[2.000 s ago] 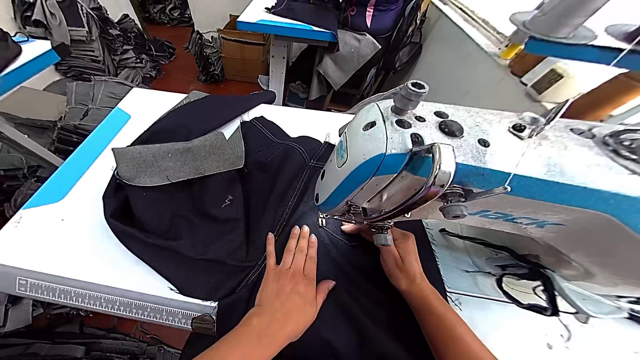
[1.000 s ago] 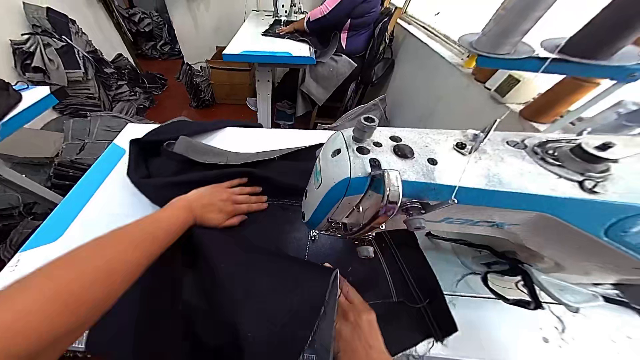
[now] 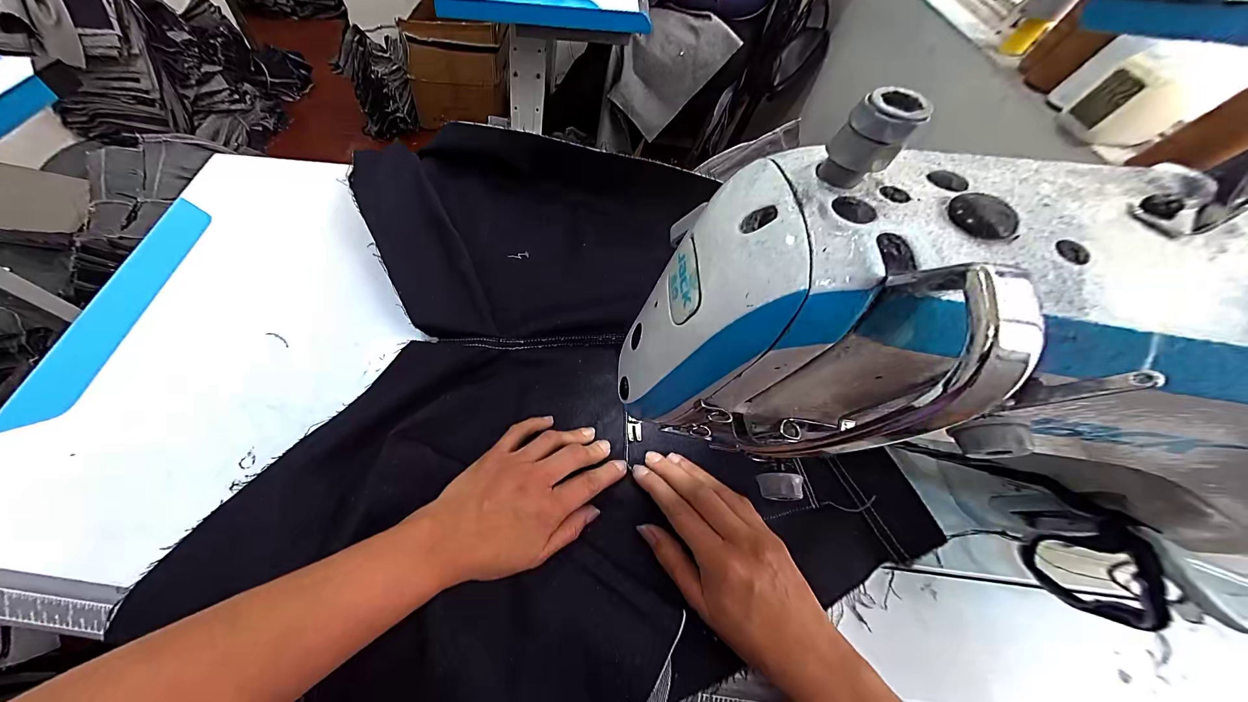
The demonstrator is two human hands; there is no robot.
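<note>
Dark denim fabric (image 3: 341, 487) lies spread over the white sewing table and passes under the presser foot (image 3: 635, 429) of a Jack sewing machine (image 3: 741, 283). My left hand (image 3: 531, 497) rests flat on the fabric, just left of and below the foot, fingers slightly spread. My right hand (image 3: 717, 546) presses on the fabric right below the foot, its fingertips close to those of the left. A light stitched line runs between the fingertips to the foot. Another stitched seam (image 3: 526, 342) crosses the cloth farther back. The needle tip is too small to make out.
The white table with its blue edge (image 3: 107, 312) extends at left, a measuring scale (image 3: 54, 609) along its front. Black cords (image 3: 1102, 575) lie under the machine arm at right. Behind are stacked dark fabric pieces (image 3: 185, 78), a cardboard box (image 3: 453, 73) and another table (image 3: 546, 12).
My left hand has come from the fabric left of the machine to beside the presser foot, and my right hand has moved up near it. The folded cloth now lies flatter, spread out behind.
</note>
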